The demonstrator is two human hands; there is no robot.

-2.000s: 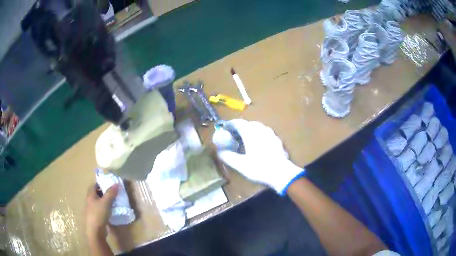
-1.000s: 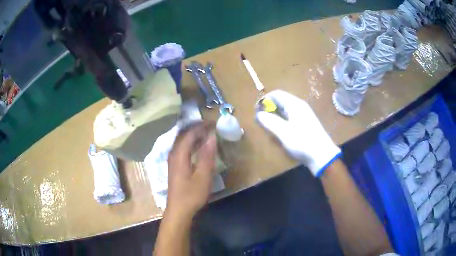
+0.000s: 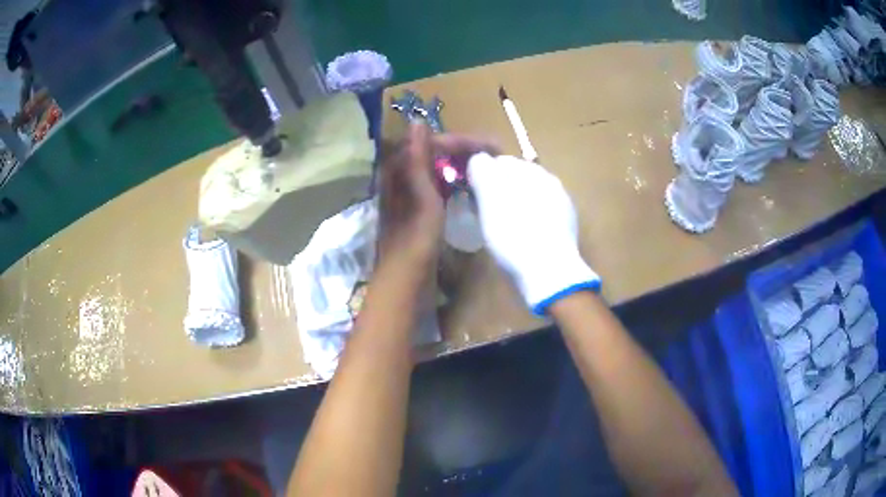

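Observation:
My left hand (image 3: pixel 412 189), bare, and my right hand (image 3: pixel 525 218), in a white glove with a blue cuff, meet above the bench. A small bright pink-red spot shows between their fingers; what they hold is hidden and blurred. A white squeeze bottle (image 3: pixel 464 231) shows partly between the hands. Wrenches (image 3: pixel 418 105) lie just behind them, partly covered. The yellow tool is not visible. A marker pen (image 3: pixel 518 124) lies behind my right hand. White cloth (image 3: pixel 335 277) lies left of my left forearm, under the cream-yellow block (image 3: pixel 291 180).
The dark clamp (image 3: pixel 228 68) stands over the block. A fabric-topped cylinder (image 3: pixel 359 73) is behind it. One tubular piece (image 3: pixel 213 291) stands at the left; a cluster (image 3: pixel 709 146) stands at the right. A blue crate (image 3: pixel 767 369) holds rows of pieces. A red stool (image 3: pixel 155 483) is below.
My right hand took hold of the yellow tool and has moved left. My left hand let go of the tubular piece and moved right to meet it. The view has shifted.

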